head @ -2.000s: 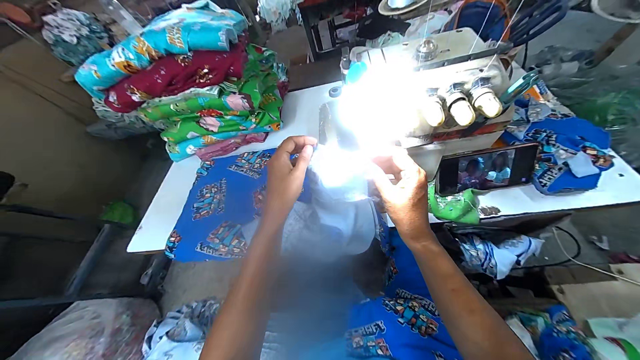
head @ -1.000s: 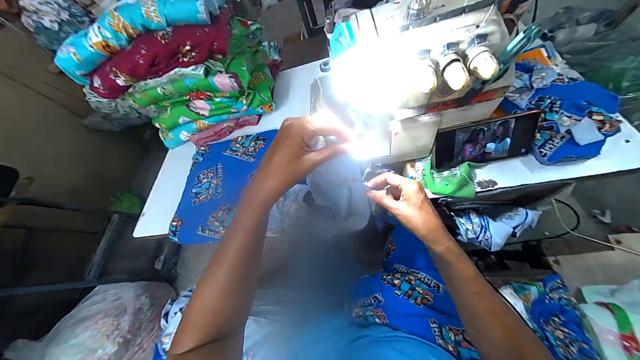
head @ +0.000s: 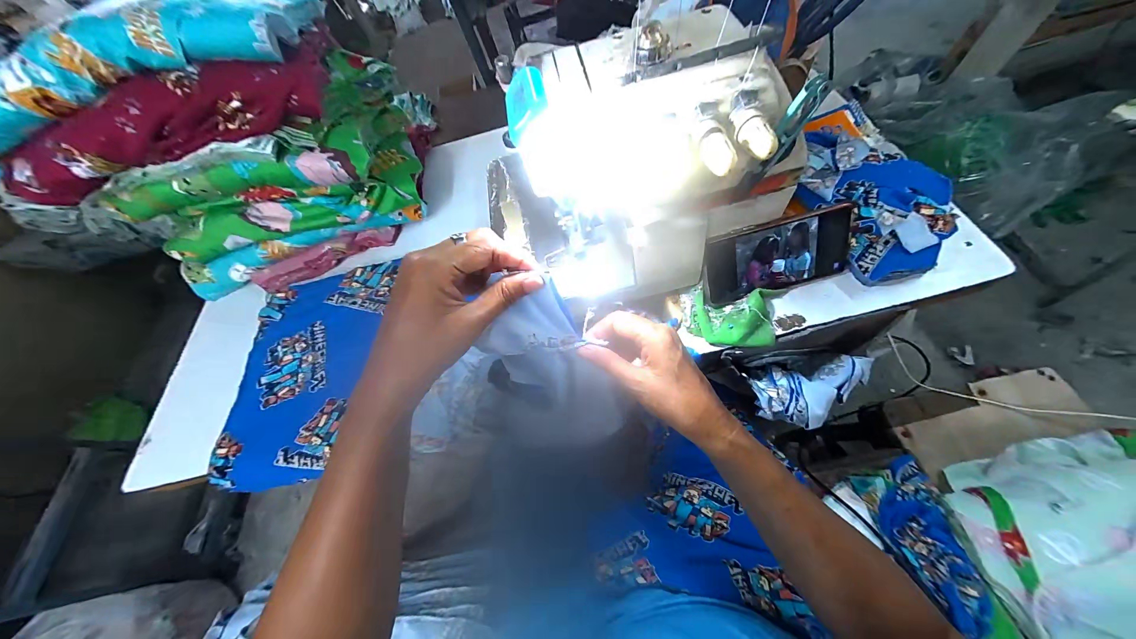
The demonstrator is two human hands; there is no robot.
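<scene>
My left hand point(head: 466, 284) pinches the upper edge of a pale blue-white fabric piece point(head: 532, 324), thumb against fingers, just in front of the sewing machine point(head: 661, 142). Lower and to the right, my right hand point(head: 652, 359) grips the same fabric's edge between thumb and fingertips. Glare from a bright light hides the needle area and much of the machine. On the white table lies blue printed fabric point(head: 306, 355), left of my left forearm. More blue printed fabric point(head: 692, 501) hangs below my right hand, over the lap.
Folded printed fabrics point(head: 231, 160) are piled at the back left. A phone point(head: 781, 253) leans on its side right of the machine, with a green cloth point(head: 737, 319) before it and a blue fabric bundle point(head: 896, 213) beyond. A cable point(head: 1003, 408) crosses the lower right; plastic bags point(head: 1047, 515) lie there.
My left hand has moved left and down, away from the brightest glare. The fabric now shows stretched between both hands.
</scene>
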